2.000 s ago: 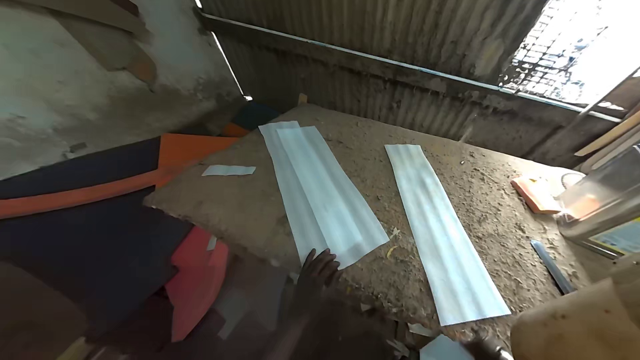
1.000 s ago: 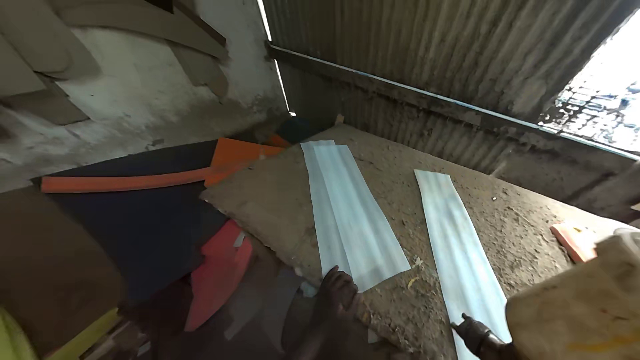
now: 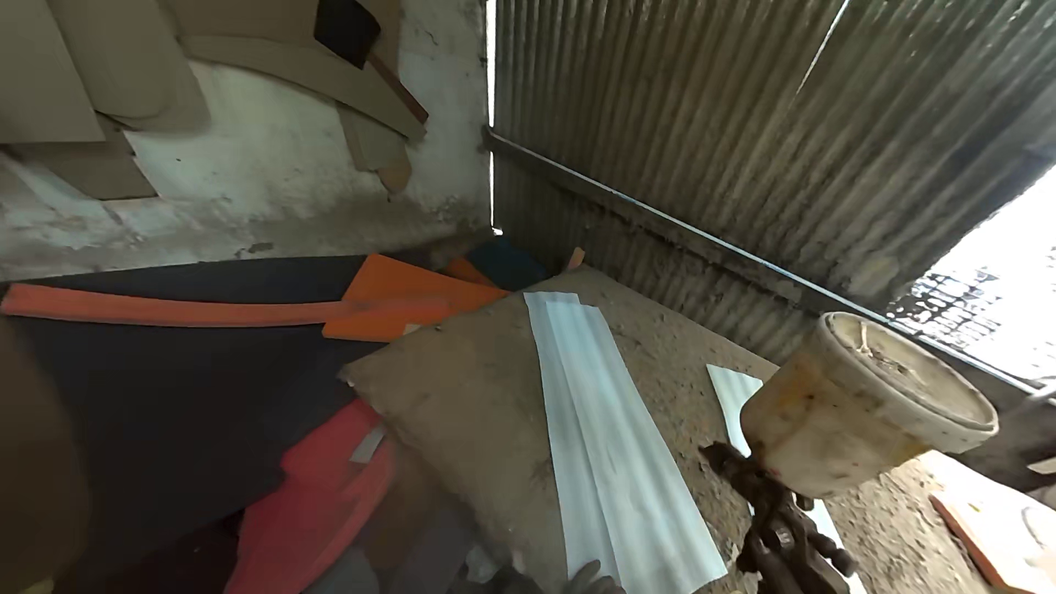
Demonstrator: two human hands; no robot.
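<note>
Two overlapping pale, translucent strips (image 3: pixel 615 445) lie lengthwise on the rough, dirt-crusted tabletop (image 3: pixel 462 396). My left hand (image 3: pixel 592 580) shows only its fingertips at the bottom edge, resting on the near end of these strips. At the right, my stained right hand (image 3: pixel 784 528) is against the lower side of a tilted, stained whitish plastic tub (image 3: pixel 850 412) and appears to support it above the table; the exact grip is partly hidden. Stringy residue shows on the tub's round top face. Another pale strip (image 3: pixel 730 396) lies behind the tub and my right hand, mostly covered.
Left of the table are dark sheet material (image 3: pixel 165 412), a long orange-red strip (image 3: pixel 206 312), an orange sheet (image 3: pixel 379 289) and a red piece (image 3: pixel 330 495). An orange-edged piece (image 3: pixel 982 528) lies at right. Corrugated metal wall (image 3: pixel 701 124) borders the table's far side.
The tub has come up from the lower right and now covers much of the separate strip. My left hand remains at the near end of the overlapping strips. The view has swung left.
</note>
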